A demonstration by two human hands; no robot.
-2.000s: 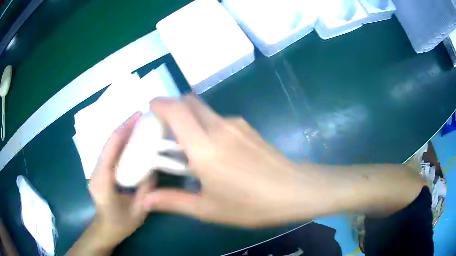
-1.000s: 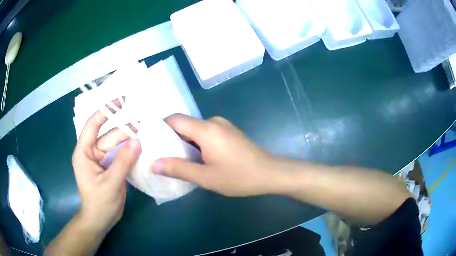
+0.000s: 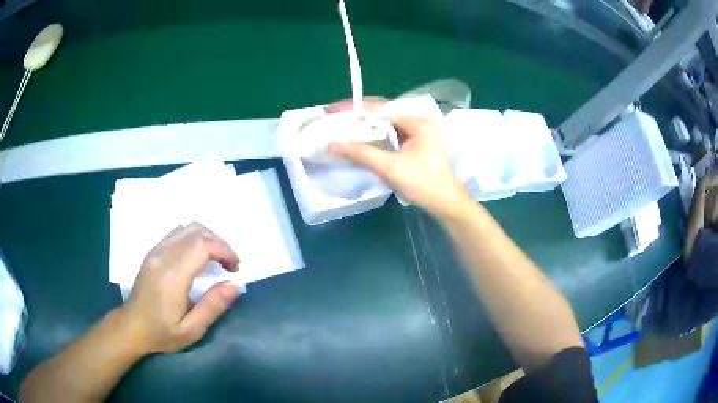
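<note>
My right hand (image 3: 417,161) is shut on a white wrapped device (image 3: 354,142) over the round hollow of a white inner tray (image 3: 338,201). A thin white cord (image 3: 352,59) sticks up from it. My left hand (image 3: 185,283) rests at the front of the loose stack of white sheets (image 3: 228,208), with fingers bent around a sheet edge; whether it grips the sheet is hard to tell.
More white trays stand in a row (image 3: 504,157) to the right, beside a ridged tray stack (image 3: 618,177) near a metal post (image 3: 642,71). A corded device (image 3: 43,47) lies on the green belt at far left. A plastic-bagged pack (image 3: 8,315) is cut off at the left edge.
My right hand has moved from the sheet stack up and right to the first tray with the wrapped device. My left hand has let go of the device. The view has shifted.
</note>
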